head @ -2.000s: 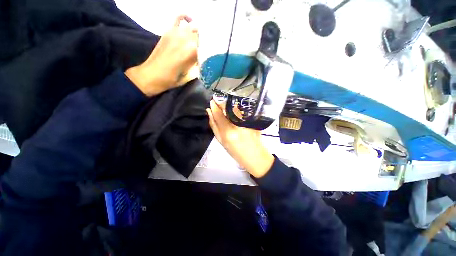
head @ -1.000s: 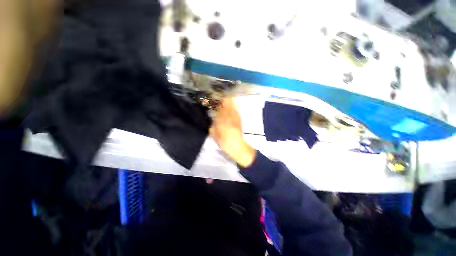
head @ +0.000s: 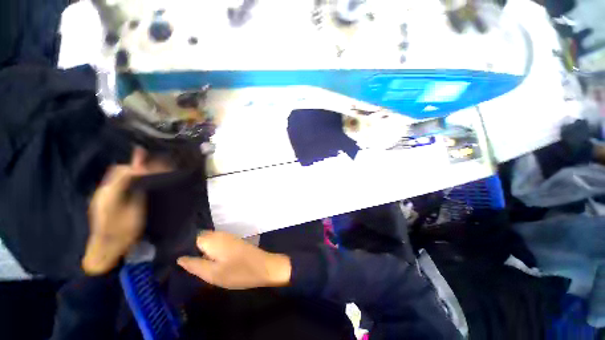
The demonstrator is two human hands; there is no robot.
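Observation:
The black garment point(head: 46, 159) covers the left of the table and hangs over its front edge. My left hand point(head: 118, 216) is at the lower left, blurred, with its fingers closed on a black garment fold. My right hand point(head: 232, 260) is in front of the table edge, against the hanging cloth; its thumb and fingers point left, and whether it grips the cloth cannot be told. The sewing machine head point(head: 265, 46) has a blue-teal stripe. The needle area point(head: 192, 119) is above both hands, blurred and partly hidden by cloth.
A dark cloth scrap point(head: 318, 136) lies under the arm on the white table point(head: 265, 196). Small metallic items lie to its right. Blue crates show below the table at left point(head: 149, 299) and right point(head: 487, 196). Grey and dark cloth is at the far right.
The view has swung, so the machine sits further left. My left hand has come back down onto the cloth. My right hand has left the needle area and moved down to the table's front edge.

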